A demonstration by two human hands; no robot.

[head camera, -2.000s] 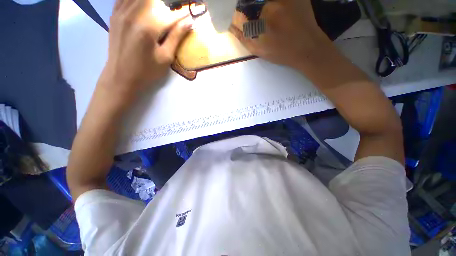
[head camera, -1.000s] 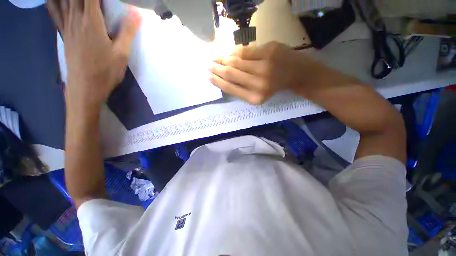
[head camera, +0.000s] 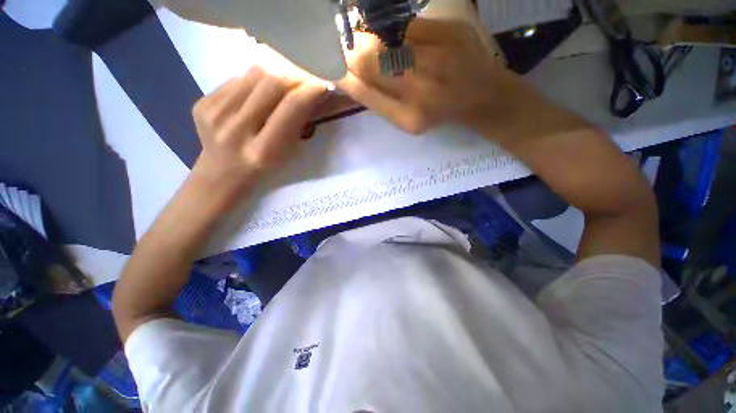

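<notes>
My left hand (head camera: 250,117) and my right hand (head camera: 432,77) meet fingertip to fingertip just below the lit sewing machine head (head camera: 299,32). They pinch a small pale fabric edge (head camera: 331,85) between them. The glare and my fingers hide most of it. The knurled knob (head camera: 396,60) is in front of my right hand. A dark fabric strip (head camera: 157,77) runs down to my left wrist beside a brightly lit pale area. The needle is not clearly visible. The dark outline of the machine bed (head camera: 339,115) shows between my hands.
A large dark fabric panel (head camera: 56,137) covers the left of the white table (head camera: 355,173). Black-handled scissors (head camera: 633,77) and a dark flat piece (head camera: 537,40) lie at right. A printed ruler (head camera: 347,196) follows the front edge. Blue crates (head camera: 198,302) are below.
My left hand has come off the pale panel at left and moved right to meet my right hand. My right hand has moved up, behind the knob. The pale panel has shifted from the front.
</notes>
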